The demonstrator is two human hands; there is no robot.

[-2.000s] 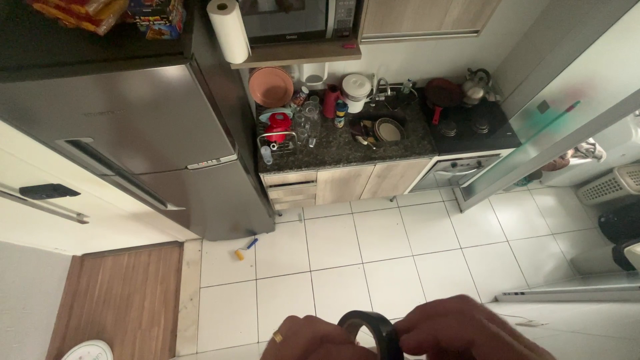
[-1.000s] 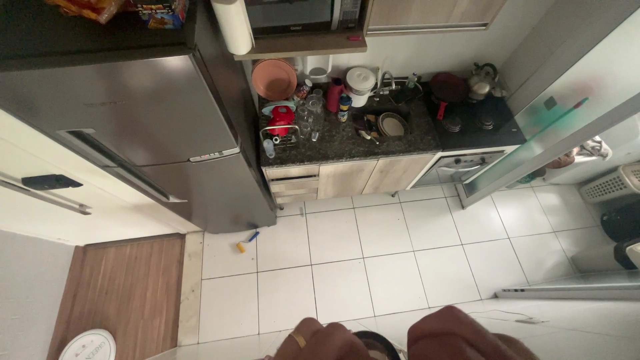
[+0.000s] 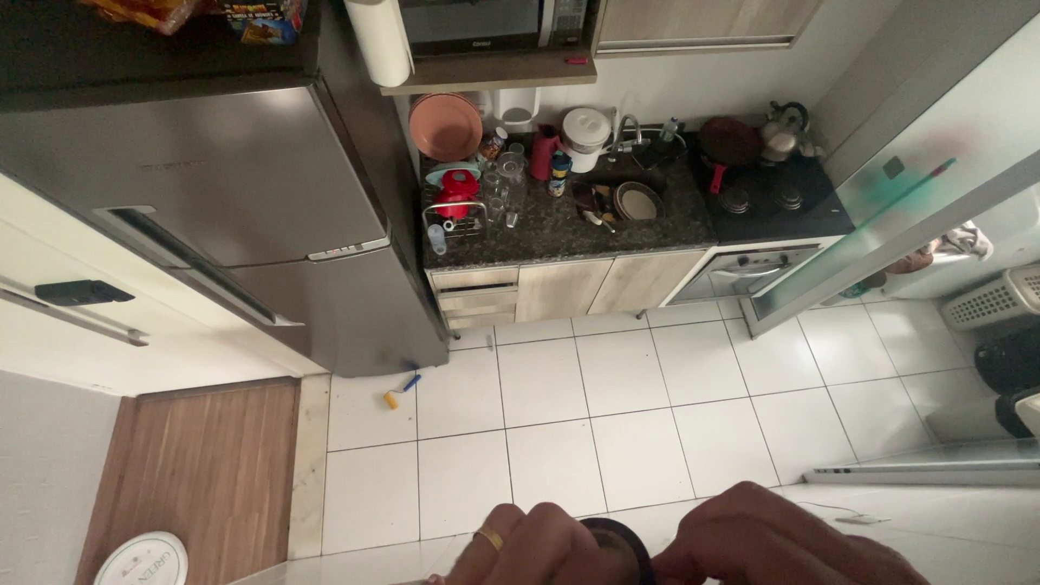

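At the bottom edge of the head view, my left hand (image 3: 528,546), with a ring on one finger, is closed around a black ring-shaped roll (image 3: 624,540), which looks like tape. My right hand (image 3: 780,540) is close against the right side of the roll, its fingers bent; whether they pinch its edge cannot be told. The lower part of the roll and both palms are cut off by the frame. A small paint roller (image 3: 392,399) with a yellow sleeve and blue handle lies on the tiled floor beyond my hands.
A steel refrigerator (image 3: 244,179) stands at left. Beyond the white floor tiles (image 3: 552,455) are a granite counter (image 3: 536,231) with dishes, a sink holding pans, and a cooktop (image 3: 772,199). A glass door (image 3: 886,187) stands at right, a round white lid (image 3: 142,561) lower left.
Two seconds ago the black roll showed more fully between my hands. Both hands and the roll have since sunk lower in the view, then risen slightly.
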